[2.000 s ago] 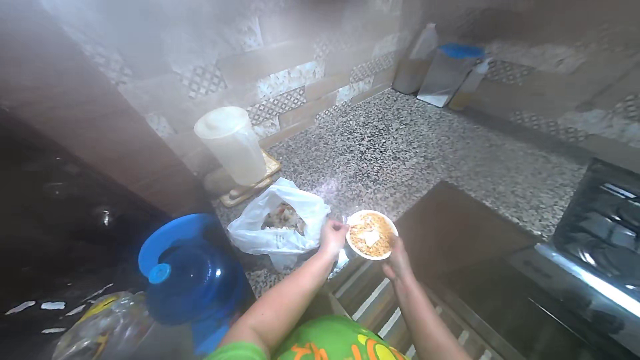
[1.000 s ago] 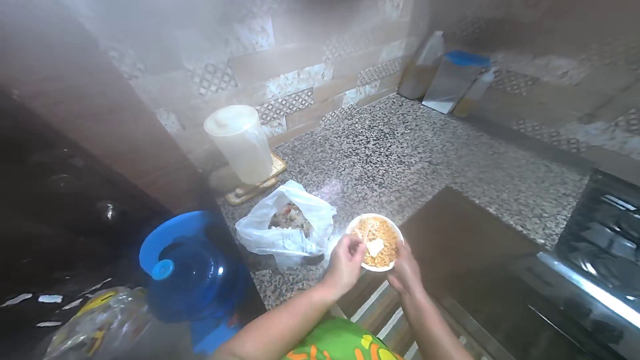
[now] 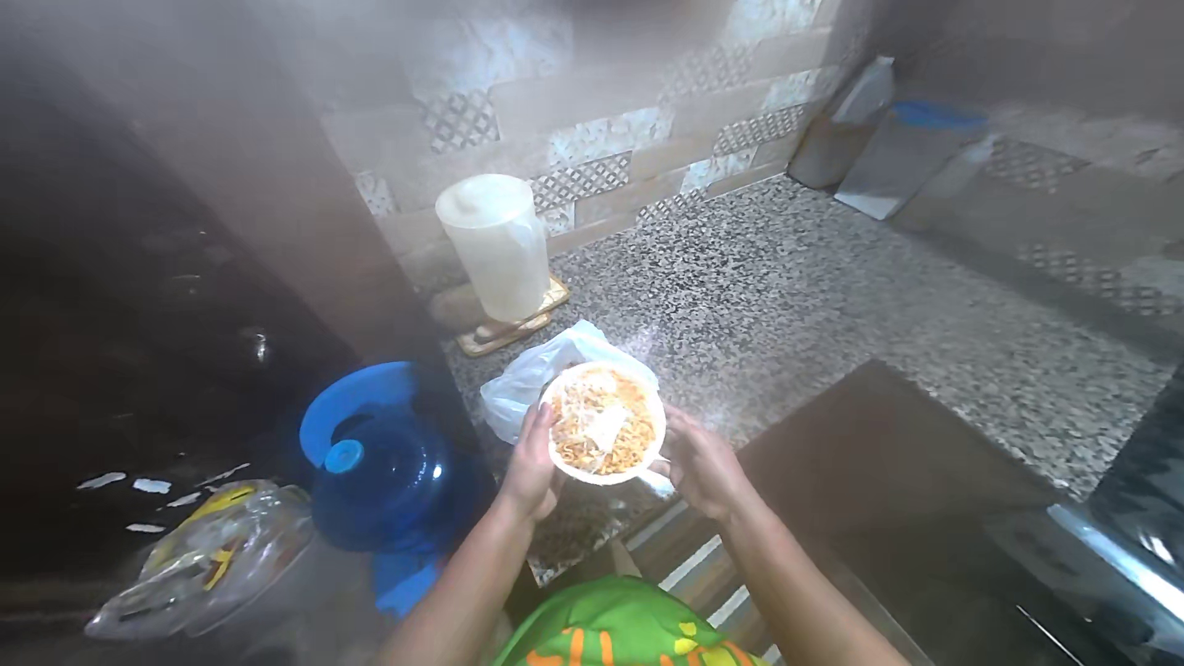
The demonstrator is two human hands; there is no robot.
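A round white bowl (image 3: pixel 658 427) full of orange-yellow food, which looks like noodles, is held up between both hands. A white piece (image 3: pixel 606 427) lies on top of the food near the middle. My left hand (image 3: pixel 534 462) grips the bowl's left rim, thumb up along the edge. My right hand (image 3: pixel 700 462) holds it from the right side, its fingers partly hidden beneath. Behind the bowl a white plastic bag (image 3: pixel 518 393) rests on the speckled counter, its contents mostly hidden.
A lidded plastic pitcher (image 3: pixel 499 250) stands on a wooden board (image 3: pixel 499 339) by the tiled wall. Containers, one with a blue lid (image 3: pixel 939 116), are in the far corner. A blue water bottle (image 3: pixel 388 481) and clear plastic bag (image 3: pixel 231 555) are left; a stove edge (image 3: pixel 1119 564) is right.
The bowl has moved left, now overlapping the white bag in view. My left hand, which had its fingers over the food a second ago, now holds the rim.
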